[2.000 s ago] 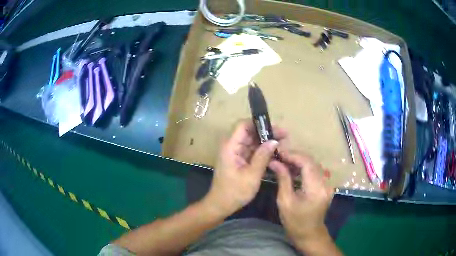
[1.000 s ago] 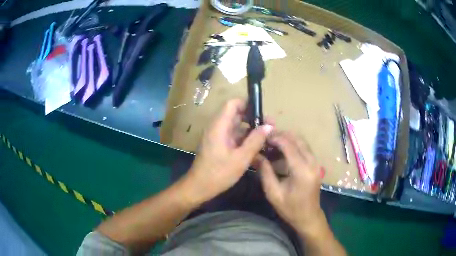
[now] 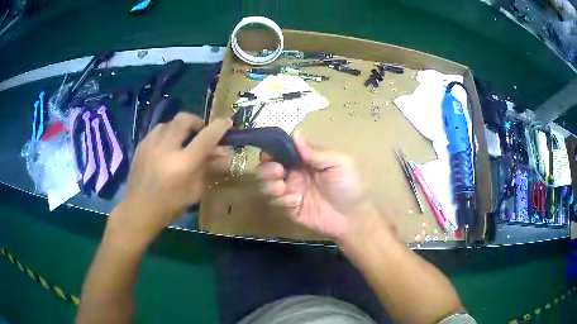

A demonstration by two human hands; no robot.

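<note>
A long black handle shell (image 3: 262, 137) lies sideways above the left half of the cardboard tray (image 3: 360, 142). Its curved, wider end points right. My left hand (image 3: 174, 161) grips its left part, and the fingers hide that end. My right hand (image 3: 316, 186), palm up, holds the curved right end between thumb and fingers. Whether a small part sits in the shell cannot be seen.
A blue electric screwdriver (image 3: 457, 136) lies on white cloth at the tray's right, beside a pink pen-like tool (image 3: 431, 196) and dark tweezers (image 3: 410, 180). A tape roll (image 3: 257, 40) sits at the far left corner. Pink-and-black handles (image 3: 98, 149) lie left, parts bins (image 3: 534, 183) right.
The black shell has turned from pointing away to lying sideways. My left hand has moved left and up; my right hand has moved up and turned palm up. The view has shifted.
</note>
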